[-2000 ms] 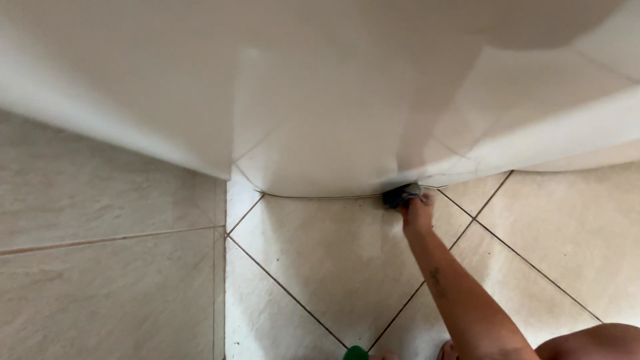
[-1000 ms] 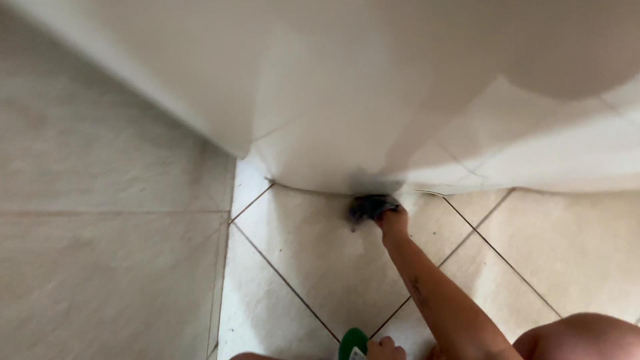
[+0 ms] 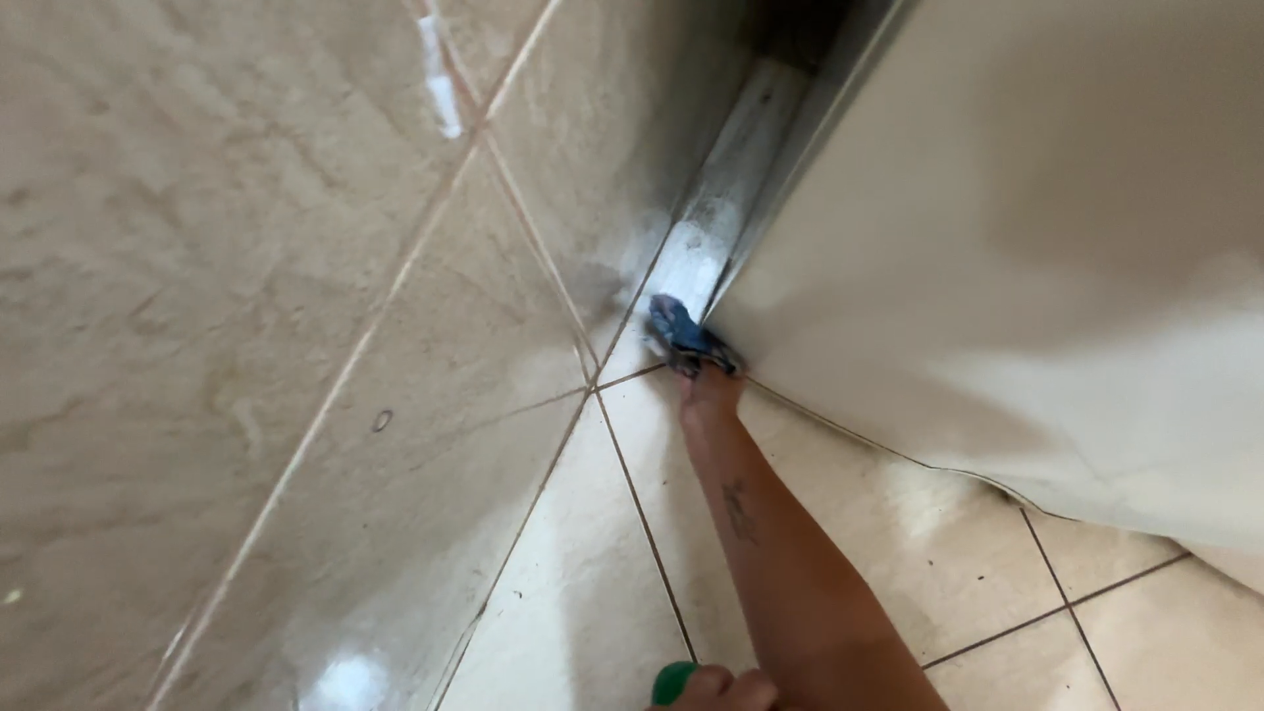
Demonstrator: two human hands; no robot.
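My right hand [image 3: 713, 387] reaches down to the floor tiles and is closed on a bunched dark blue cloth [image 3: 679, 328]. The cloth lies at the mouth of a narrow gap, between the tiled wall and the lower corner of a large off-white panel [image 3: 918, 257]. At the bottom edge, my left hand [image 3: 731, 688] is partly in view with its fingers curled against a green object [image 3: 673, 681]; most of that object is cut off, so its kind cannot be told.
A beige tiled wall [image 3: 296, 276] rises on the left. A pale floor strip [image 3: 716, 212] runs back into the dark gap beside the panel. Small dark specks lie on the floor tiles [image 3: 948, 592], and the panel's curved lower edge borders them on the right.
My right hand has moved left with the cloth, from along the panel's bottom edge to the gap by the wall. The view has swung left.
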